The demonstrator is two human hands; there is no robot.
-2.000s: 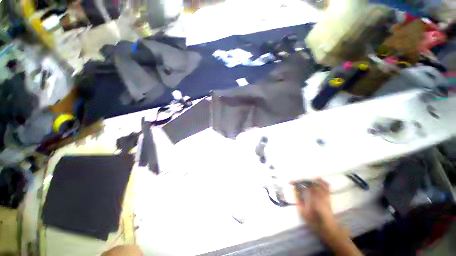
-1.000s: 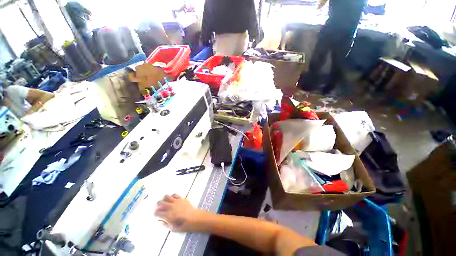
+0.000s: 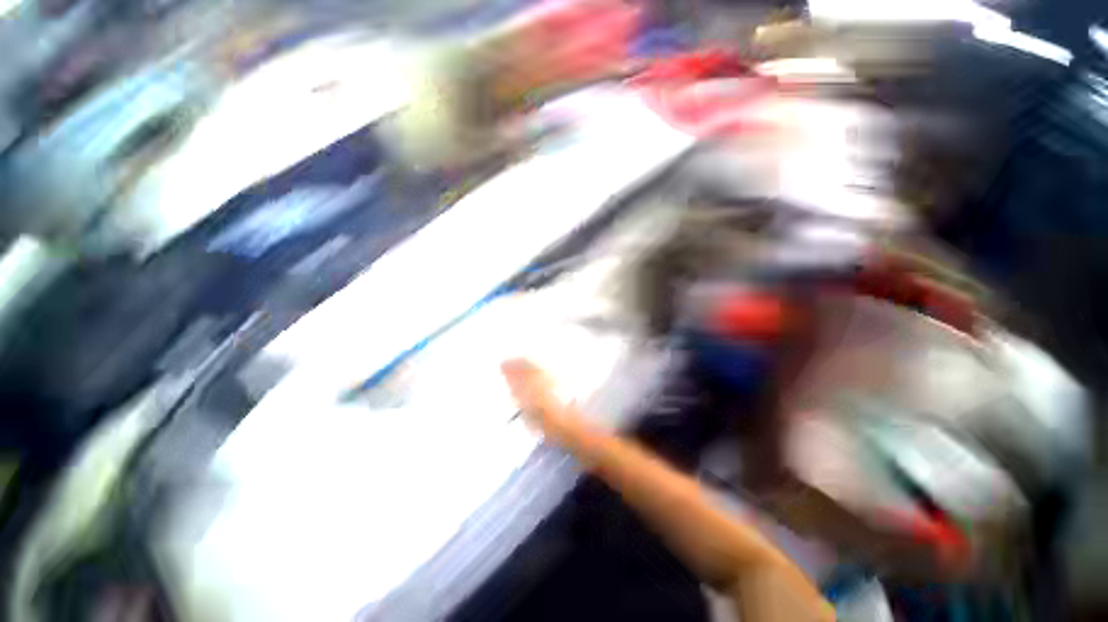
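The whole head view is heavily blurred. My right hand (image 3: 532, 391) is over the white machine table (image 3: 352, 510), just in front of the sewing machine; its fingers and anything in them cannot be made out. The long white sewing machine (image 3: 486, 207) with its blue stripe lies diagonally behind the hand. My left hand is not in view.
Dark cloth with pale scraps (image 3: 286, 219) lies beyond the machine at left. An open box of pale and red scraps (image 3: 899, 377) stands at right, beside the table. Red items (image 3: 705, 85) are at the far side.
The head view has swung back toward the left, so the machine and box sit further right. My right hand appears further right and higher in the picture.
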